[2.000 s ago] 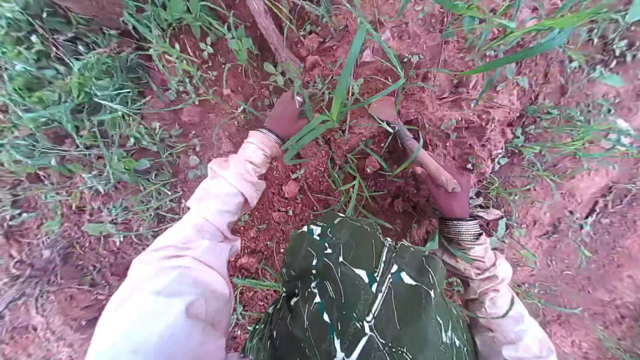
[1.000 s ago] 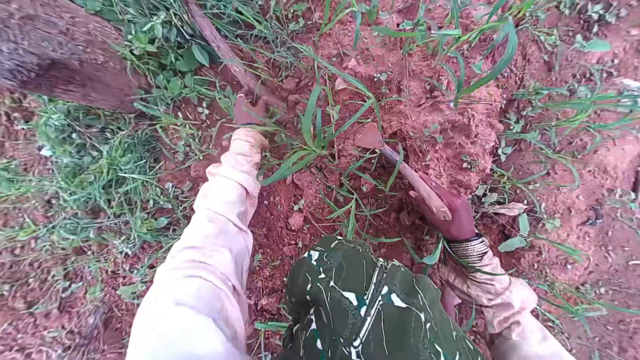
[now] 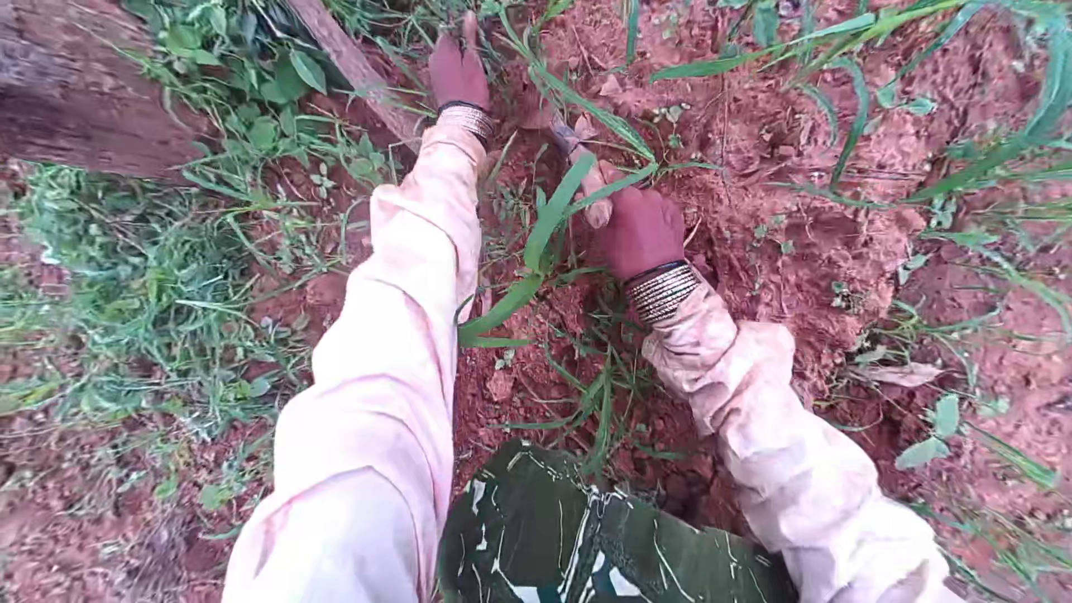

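Note:
At the top, left of centre, my left hand (image 3: 460, 74) reaches into the grass beside a wooden pole; its fingers point away from me, and what they touch cannot be told. My right hand (image 3: 641, 230) is closed around the short wooden handle (image 3: 596, 194) of a small hand hoe. The tool's metal blade (image 3: 536, 117) points up and left, low over the red soil near my left hand, partly behind grass blades. A broad-leaved grass plant (image 3: 553, 219) stands between my forearms, its leaves crossing in front of the handle.
A thick weathered log (image 3: 84, 92) lies at the upper left. The wooden pole (image 3: 360, 71) slants beside my left hand. Dense weeds (image 3: 159, 293) cover the left side. Red soil (image 3: 779, 251) with scattered grass spreads to the right, with a dry leaf (image 3: 904, 374) on it.
My right hand has moved up and left with the hoe, bringing the blade close to my left hand. My left hand has reached farther forward.

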